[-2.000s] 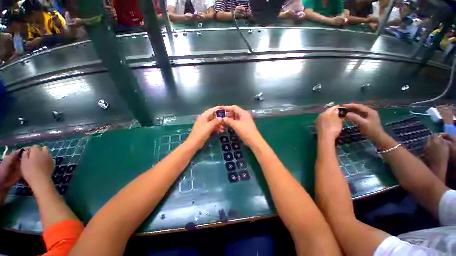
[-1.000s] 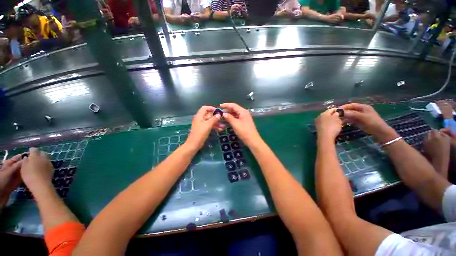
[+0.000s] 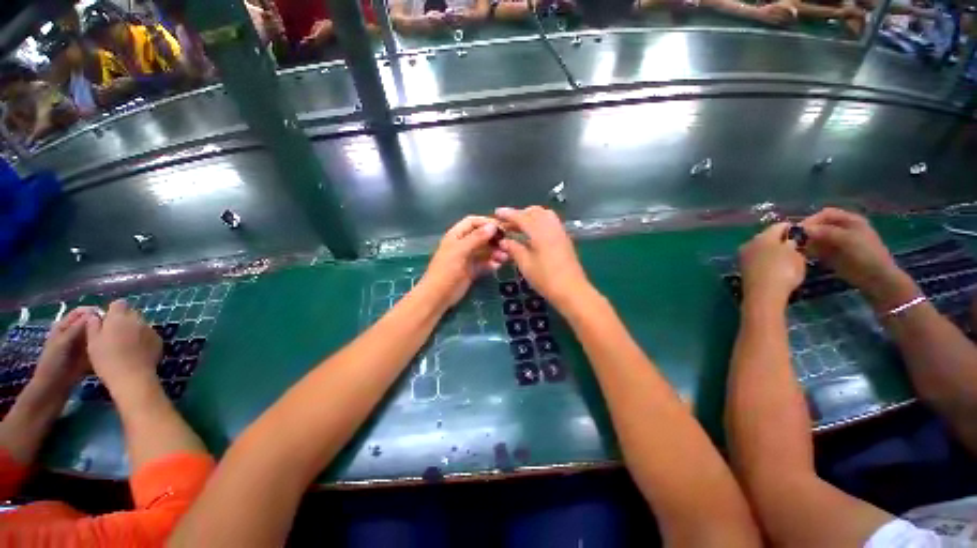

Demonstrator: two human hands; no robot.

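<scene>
My left hand (image 3: 463, 255) and my right hand (image 3: 536, 248) meet fingertip to fingertip above the back of the green bench. Between the fingertips they hold a small dark unit (image 3: 498, 232), mostly hidden by the fingers. Just below my right hand, black square pieces (image 3: 525, 347) stand in two columns in a clear plastic tray (image 3: 465, 353). The tray's left part shows pale outlines of empty pockets (image 3: 426, 383).
A dark conveyor (image 3: 482, 150) runs beyond the bench with small units (image 3: 230, 218) spaced along it. Green posts (image 3: 289, 161) rise at the left. Neighbouring workers' hands (image 3: 123, 343) are on both sides, with more people opposite. Dark bits (image 3: 432, 473) lie near the bench's front edge.
The view has shifted, so the bench scene sits further right. The units on the belt have moved relative to the posts. My hands stay together, and their fingers now cover more of the dark unit.
</scene>
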